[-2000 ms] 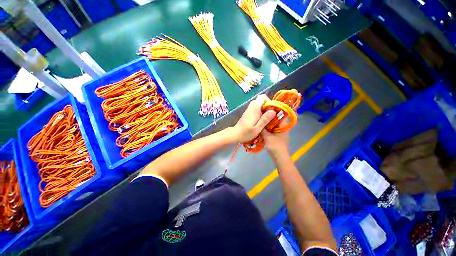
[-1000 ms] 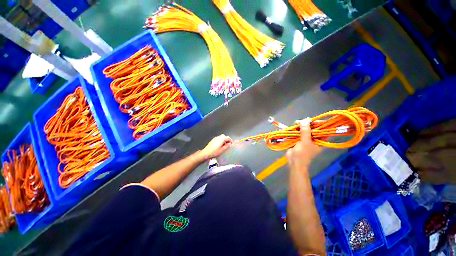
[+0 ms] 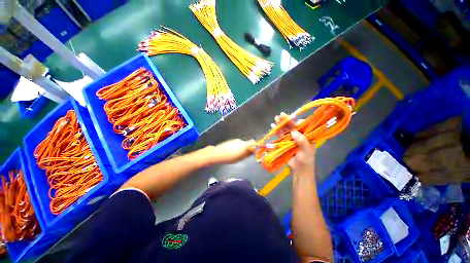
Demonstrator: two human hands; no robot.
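An orange coiled cable is held in the air in front of my body, past the bench edge. My right hand is around the coil's near part, with its fingers raised over the strands. My left hand pinches a cable end at the coil's left tip. The long loops stretch to the right beyond my right hand. My left fingertips are small and partly blurred.
Blue bins of orange coils line the green bench at left. Yellow wire bundles and dark ties lie on it. A blue stool stands beyond; parts bins are lower right.
The stretched cable end has shortened: my left hand has moved right, up against the coil. My right hand has shifted slightly left, with its fingers more open. The view has shifted.
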